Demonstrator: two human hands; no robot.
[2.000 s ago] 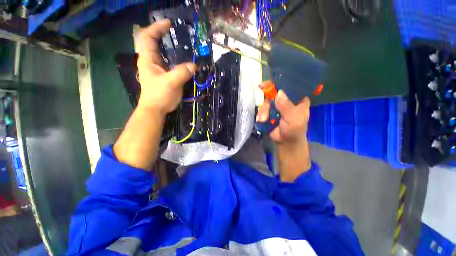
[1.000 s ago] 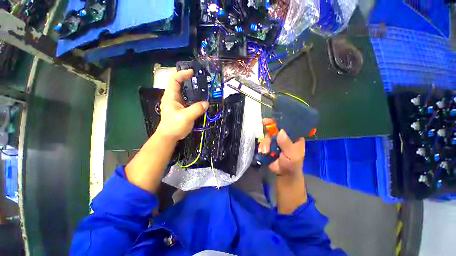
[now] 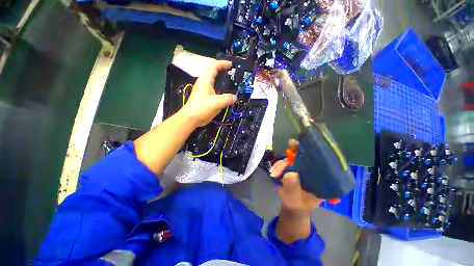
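Note:
My left hand (image 3: 208, 101) grips a small black module (image 3: 235, 78) with a bright blue component at its right edge, thumb on the near side and fingers on the far side. It is held over the upper part of a large black ribbed housing (image 3: 250, 136). The housing lies on bubble wrap (image 3: 205, 170) and carries yellow and blue wires. My right hand (image 3: 295, 189) holds a dark blue-grey soldering gun (image 3: 322, 166) with an orange trigger. Its slim metal front points up and left, and its tip is right of the module, apart from it.
Several modules (image 3: 265, 31) lie beyond the work, with a clear plastic bag (image 3: 338, 41) beside them. A dark curved holder (image 3: 351, 93) is on the green bench (image 3: 140, 67). A tray of modules (image 3: 410, 182) and blue bins (image 3: 416, 60) are at right. A cream rail (image 3: 88, 119) runs at left.
The soldering gun has moved right and down, away from the module, and its front now points more steeply up. The view has turned and shifted, showing more at the right. My left hand still holds the module.

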